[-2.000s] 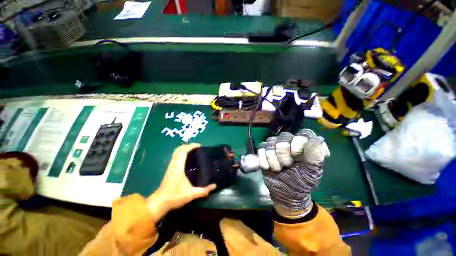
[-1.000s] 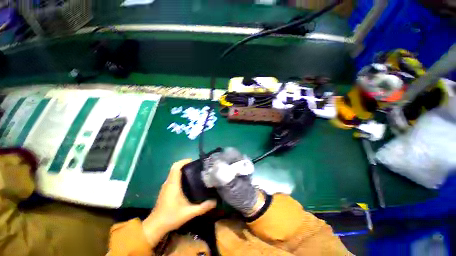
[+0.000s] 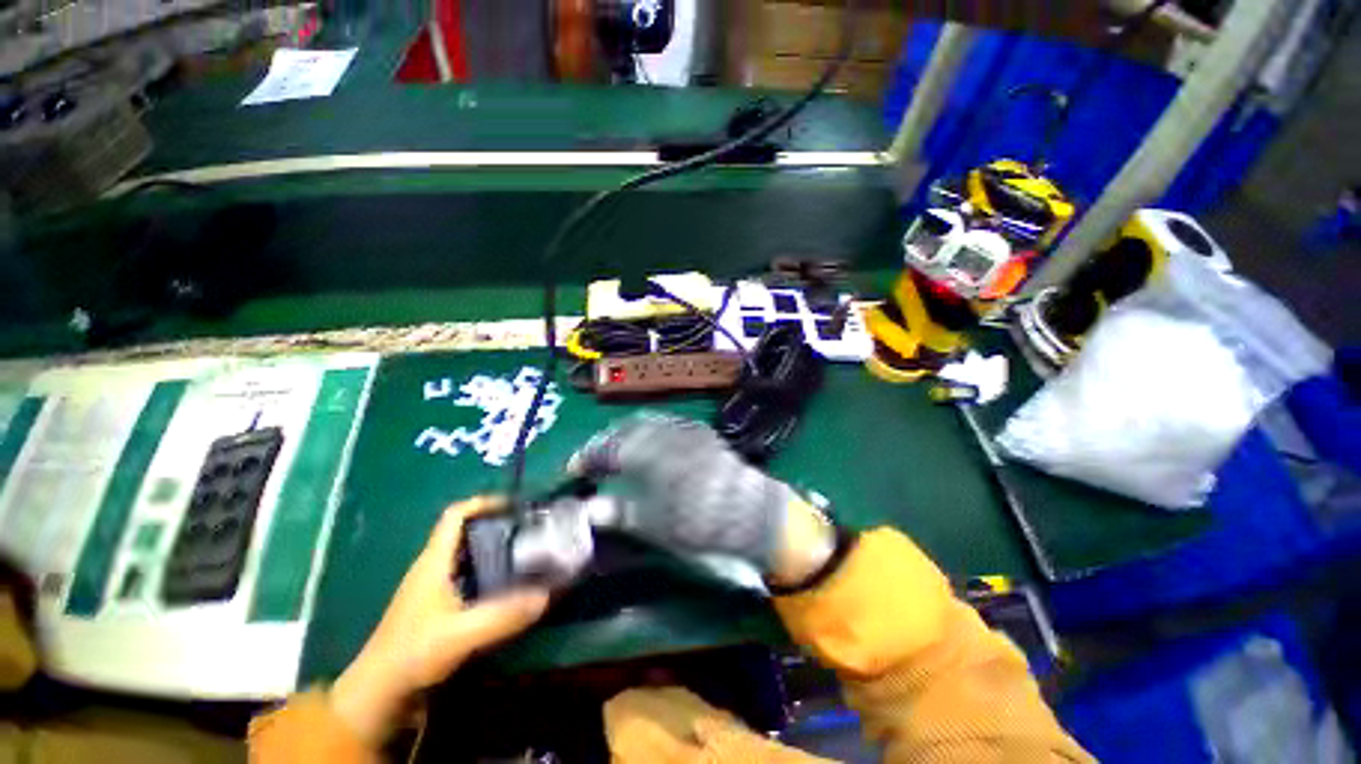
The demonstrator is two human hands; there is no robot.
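My left hand (image 3: 436, 600), bare, is shut on a black socket block (image 3: 515, 552) just above the bench's front part. The block's right side looks light and shiny but is blurred. A black power cord (image 3: 548, 284) rises from behind the block and bends up to the right. My right hand (image 3: 687, 490), in a grey knitted glove, is at the block's upper right. It is blurred, with fingers bent and a small whitish spot by the fingertips; whether that is a tool or a fingertip is unclear.
Small white clips (image 3: 493, 415) lie behind the block. A printed sheet (image 3: 321, 493) is at left. A brown power strip (image 3: 669, 373), white strip (image 3: 799, 317) and black coiled cord (image 3: 773, 391) lie at back. A striped fixture (image 3: 914, 321) and plastic bag (image 3: 1142, 396) are at right.
The block has moved left and down in the view with my left hand. My right hand has moved from the block's right side to over its top, then to its upper right. The view has shifted.
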